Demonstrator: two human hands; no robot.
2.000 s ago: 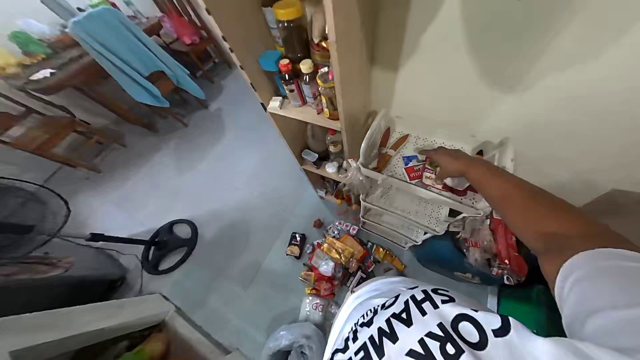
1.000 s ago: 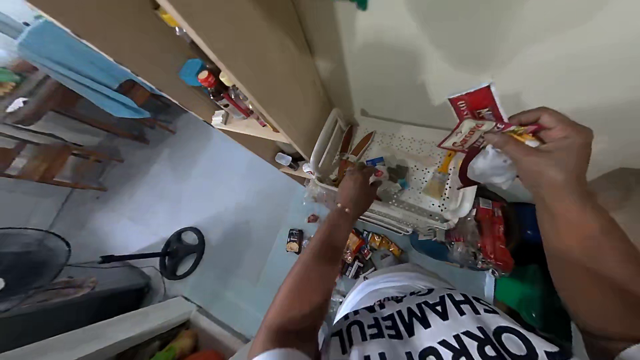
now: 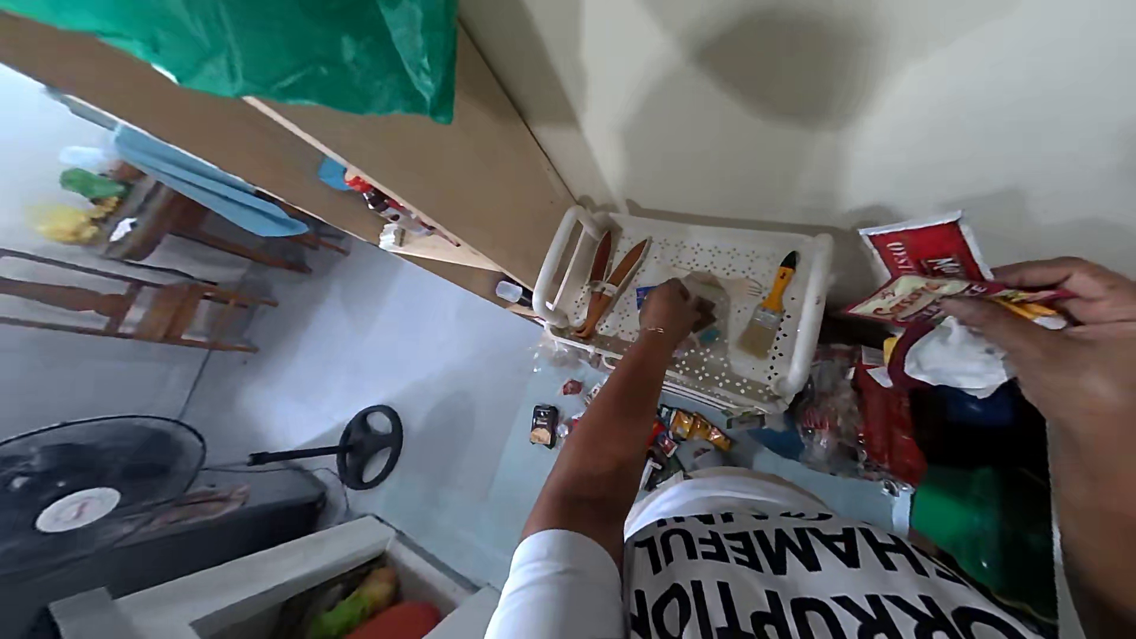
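Observation:
My left hand (image 3: 670, 311) reaches into the perforated white plastic rack's top tray (image 3: 812, 293), fingers down on a clear plastic packet (image 3: 710, 288); whether they grip it is unclear. Left of it in the tray lie wooden-looking utensils (image 3: 612, 284) with orange-brown handles. A flat brush with a yellow handle (image 3: 775, 297) lies at the tray's right side. My right hand (image 3: 1056, 311), right of the rack, holds several sachets, among them a red one (image 3: 927, 248) and a cream-and-red one (image 3: 914, 299). A white plastic bag (image 3: 954, 355) hangs beneath them.
A wooden shelf unit (image 3: 506, 186) with bottles stands left of the rack. Loose packets (image 3: 697, 428) and a dark pack (image 3: 543, 426) lie on the floor. Red plastic packaging (image 3: 887, 426) and a green container (image 3: 985, 515) are at lower right. A fan (image 3: 98, 497) stands at lower left.
Two seconds ago one hand was over the tray's sachets; now my right hand holds sachets right of the rack and my left hand is in the tray. A green bag has come into view at the top.

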